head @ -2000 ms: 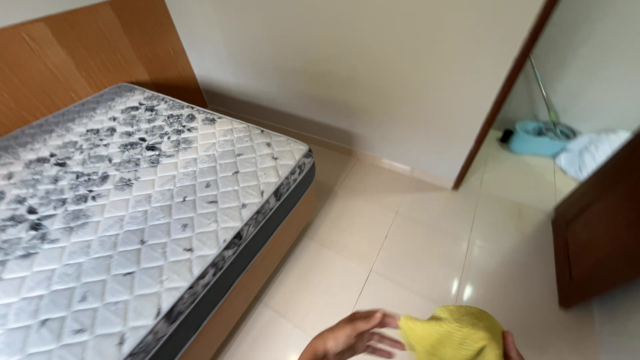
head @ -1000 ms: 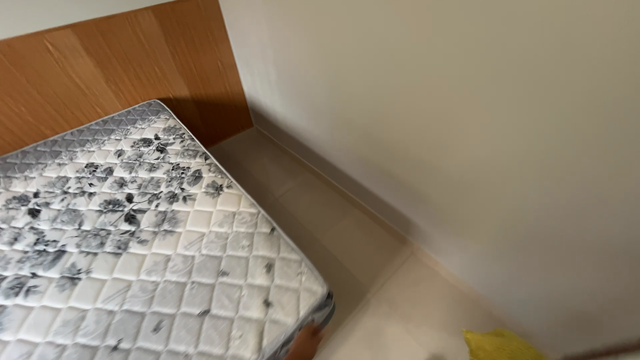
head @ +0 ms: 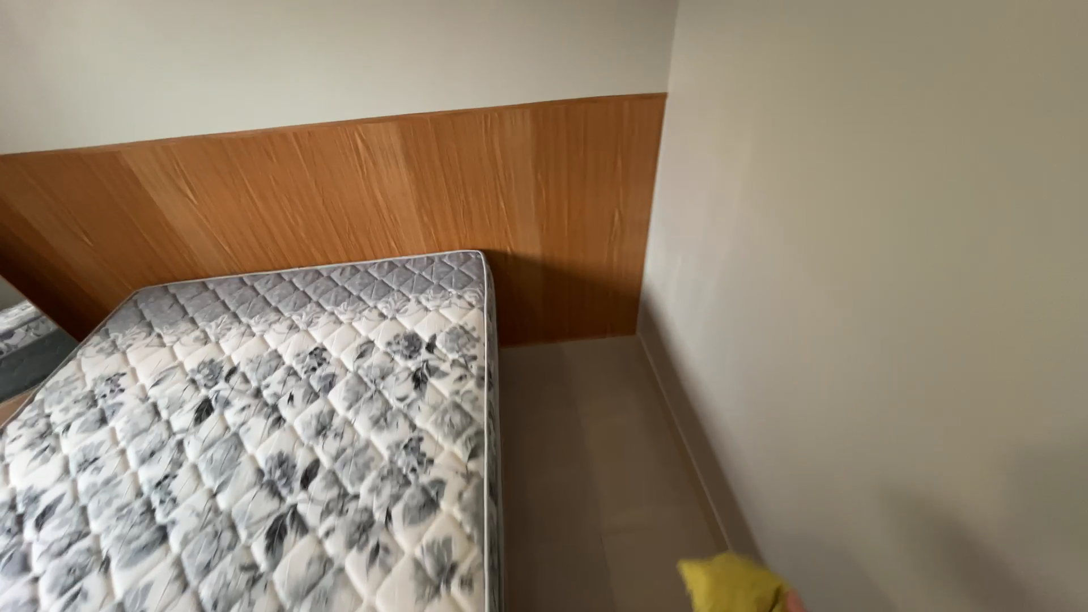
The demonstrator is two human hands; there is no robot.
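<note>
A yellow cloth (head: 733,583) shows at the bottom edge, right of centre, over the tiled floor and close to the right wall. Just a sliver of my right hand (head: 794,602) is visible at the cloth's right side, holding it; the rest is cut off by the frame. My left hand is out of view. To the left lies a quilted mattress (head: 280,442) with a grey and black floral pattern, its right edge running alongside the strip of floor.
Behind the mattress, a wooden headboard panel (head: 442,187) spans the wall and meets the plain right wall (head: 867,255). A narrow tiled floor strip (head: 595,450) runs between bed and wall, with a baseboard (head: 684,425). A mirror-like surface (head: 30,344) stands at far left.
The view has swung left toward the headboard. My left hand, seen beside the cloth and then at the mattress corner, has gone out of view. The cloth remains in my right hand.
</note>
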